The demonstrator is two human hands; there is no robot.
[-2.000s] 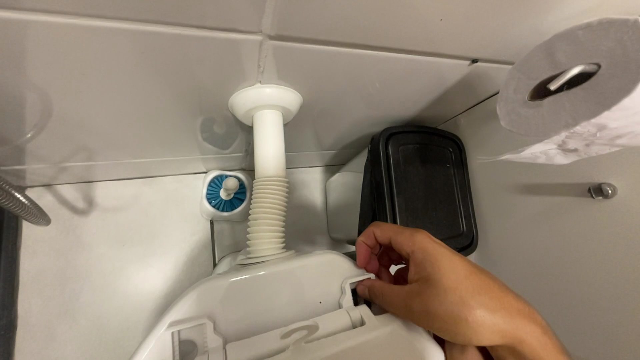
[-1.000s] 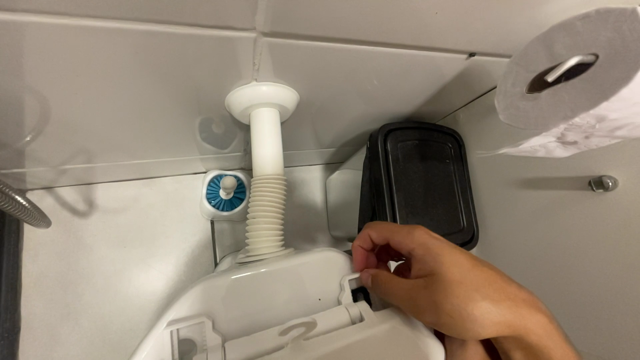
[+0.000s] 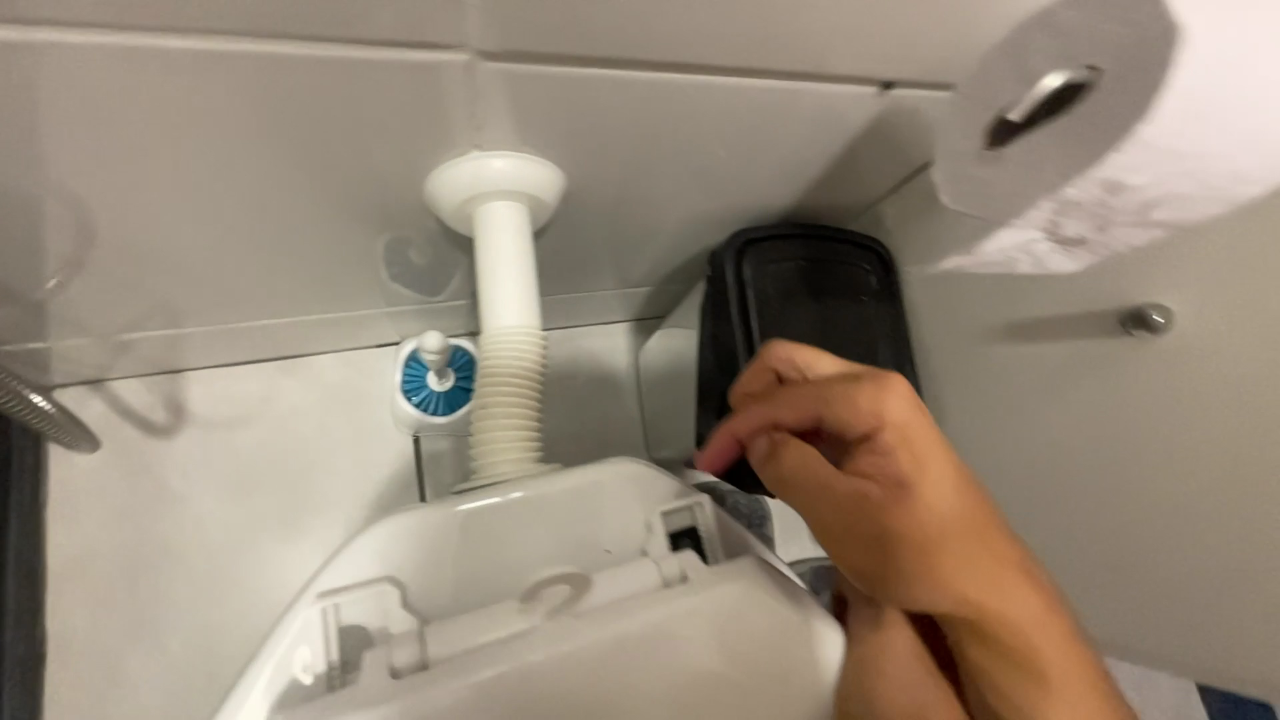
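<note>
My right hand [image 3: 830, 440] is raised just off the right rear edge of a white toilet bowl [image 3: 560, 510], its fingers curled and the thumb near them. Whether anything small is between them cannot be told. Left of the hand, a white plastic seat hinge [image 3: 625, 585] runs across the back of the bowl. Near its right end is a rectangular hole [image 3: 686, 535] with something dark inside. The raised lid or seat [image 3: 620, 660] fills the bottom. Skin shows under my right wrist, but what part it belongs to is unclear; my left hand is not visible.
A corrugated white pipe [image 3: 508, 400] joins the bowl to the tiled wall. Beside it stands a toilet brush in its holder [image 3: 437, 380]. A black-lidded bin [image 3: 820, 300] is behind my hand. Toilet paper [image 3: 1060, 130] hangs upper right, above a metal knob [image 3: 1147, 319].
My right hand has lifted away from the hinge's right end, where its fingertips were, and now hovers beyond the bowl's edge. The rectangular hole there is now uncovered. The view has shifted slightly.
</note>
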